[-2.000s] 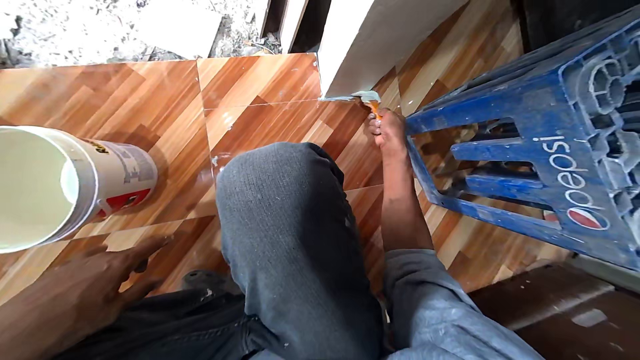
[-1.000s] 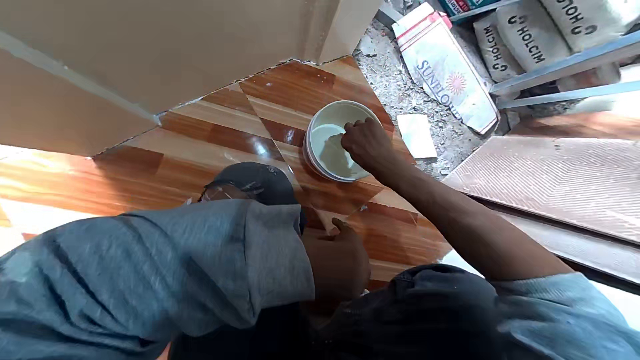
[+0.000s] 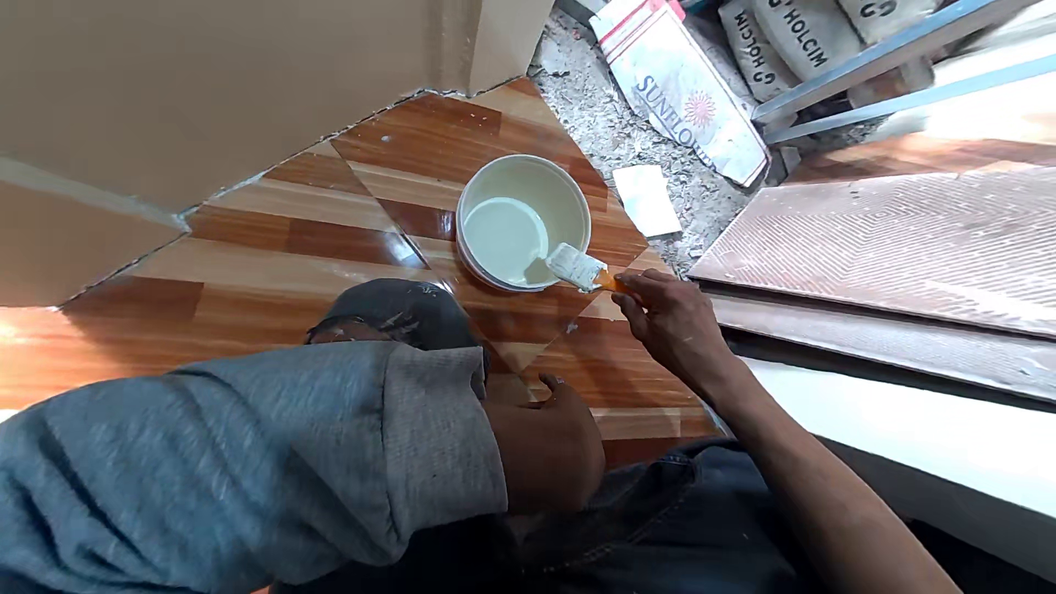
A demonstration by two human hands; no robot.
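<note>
My right hand (image 3: pixel 672 322) grips the orange handle of a paintbrush (image 3: pixel 577 266). White paint coats the bristles, which lie over the near right rim of a white plastic bucket (image 3: pixel 528 163). Pale, whitish liquid (image 3: pixel 505 239) lies in the bucket, which stands upright on the wood-patterned floor tiles (image 3: pixel 330 247). My left hand (image 3: pixel 565 392) is low over the tiles, nearer to me than the bucket; the wrist and a grey sleeve hide most of it, and only a finger or two shows.
A wall (image 3: pixel 247 82) meets the tiles along a rough joint at the upper left. Rubble, a printed sack (image 3: pixel 689 99) and a white sheet (image 3: pixel 647 200) lie right of the bucket. Stacked tiles (image 3: pixel 899 239), metal bars (image 3: pixel 883 70) and cement bags (image 3: pixel 796 37) are farther right.
Two seconds ago my right hand held the brush at a wall's base; the view has since swung round. From over the bucket's mouth, that hand has drawn back right, and the brush now shows.
</note>
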